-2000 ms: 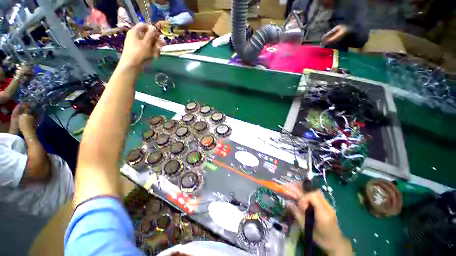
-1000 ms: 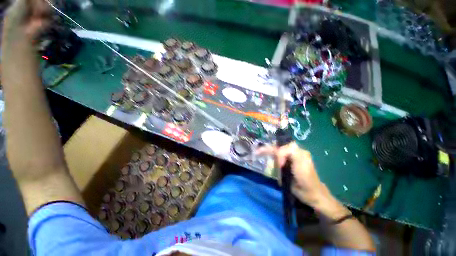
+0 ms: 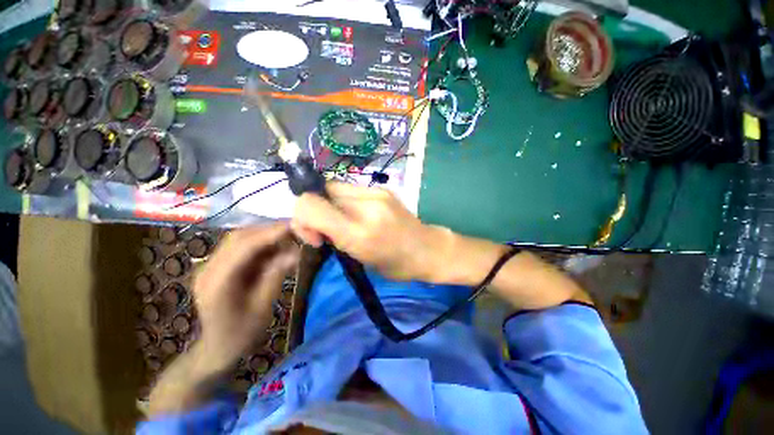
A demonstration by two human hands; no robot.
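My right hand [image 3: 365,228] is closed around the black handle of a soldering iron [image 3: 304,174]. Its metal barrel slants up and left over the printed sheet [image 3: 339,72]. My left hand [image 3: 242,276] is blurred, below the sheet's front edge, with fingertips close to my right hand; what it holds, if anything, cannot be told. A green ring circuit board [image 3: 348,133] lies on the sheet right of the iron. Thin black wires [image 3: 233,201] run toward my left hand. A small black connector [image 3: 379,177] lies below the ring.
Round cylindrical units [image 3: 102,149] stand in rows on the left. An open carton [image 3: 59,314] of units is below the bench edge. Another green ring with white wires [image 3: 462,100], a tape roll with shiny contents [image 3: 577,53] and a black fan [image 3: 662,104] are on the right.
My left hand has come down from high on the left to beside my right hand. The iron now slants up-left. The view has moved closer over the sheet.
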